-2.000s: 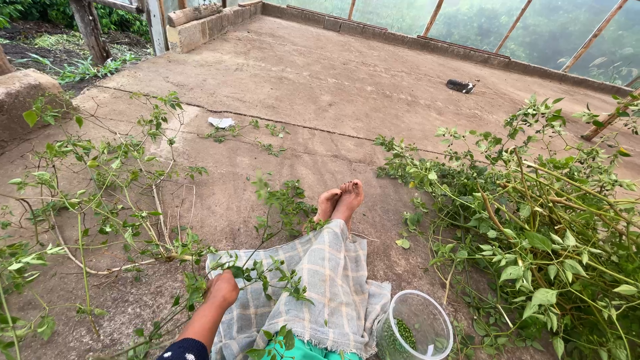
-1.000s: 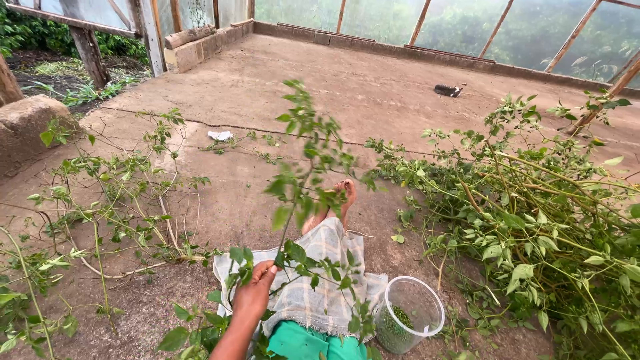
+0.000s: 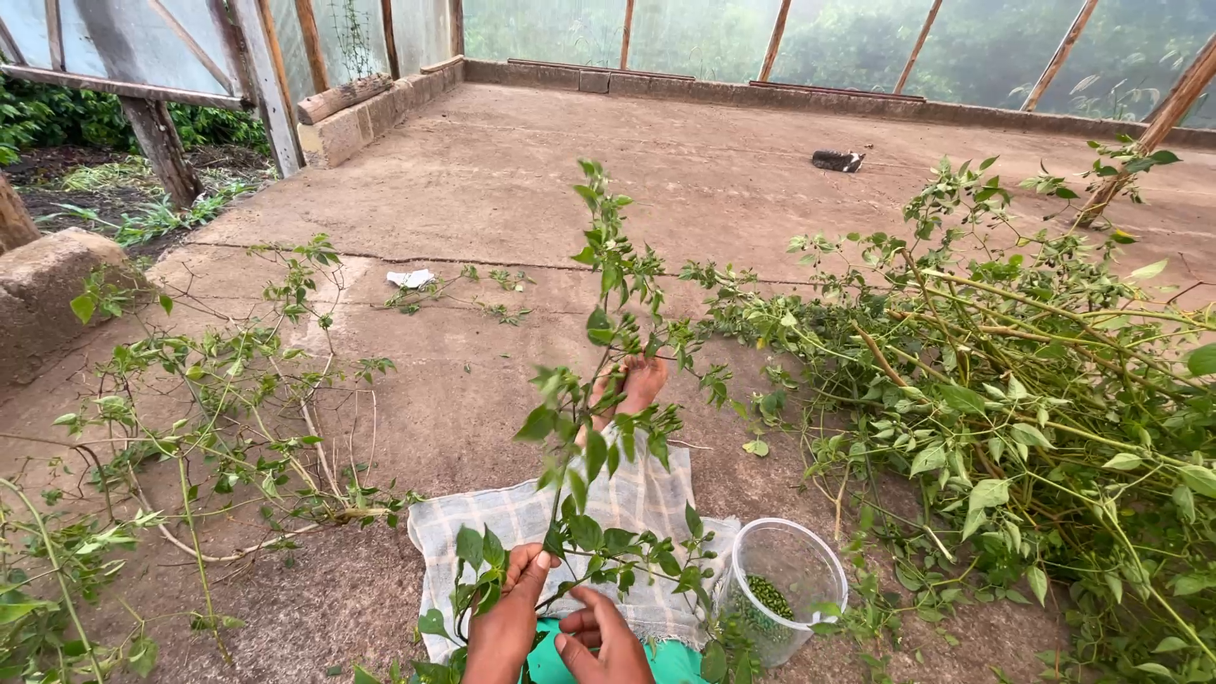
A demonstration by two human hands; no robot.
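Upright before me stands a leafy green branch (image 3: 608, 332) with small green fruits, its stem pinched in my left hand (image 3: 508, 608). Close by on the right, my right hand (image 3: 603, 641) has its fingers apart and bent near the lower side shoots; whether it touches them I cannot tell. A checked cloth (image 3: 475, 518) covers my legs, with green fabric (image 3: 674, 662) below it. To the right of the cloth is a clear plastic bucket (image 3: 822, 589) holding small green fruits (image 3: 768, 597). My bare feet (image 3: 644, 380) show behind the branch.
A large heap of cut leafy branches (image 3: 988, 408) lies at the right, and sparser branches (image 3: 228, 427) spread at the left. On the concrete floor (image 3: 570, 228) are a white scrap (image 3: 410, 278) and a dark object (image 3: 838, 161). A low block wall (image 3: 665, 87) edges the floor.
My left hand has raised the branch from low over the cloth to upright. My right hand, out of view in both earlier frames, is now beside the stem.
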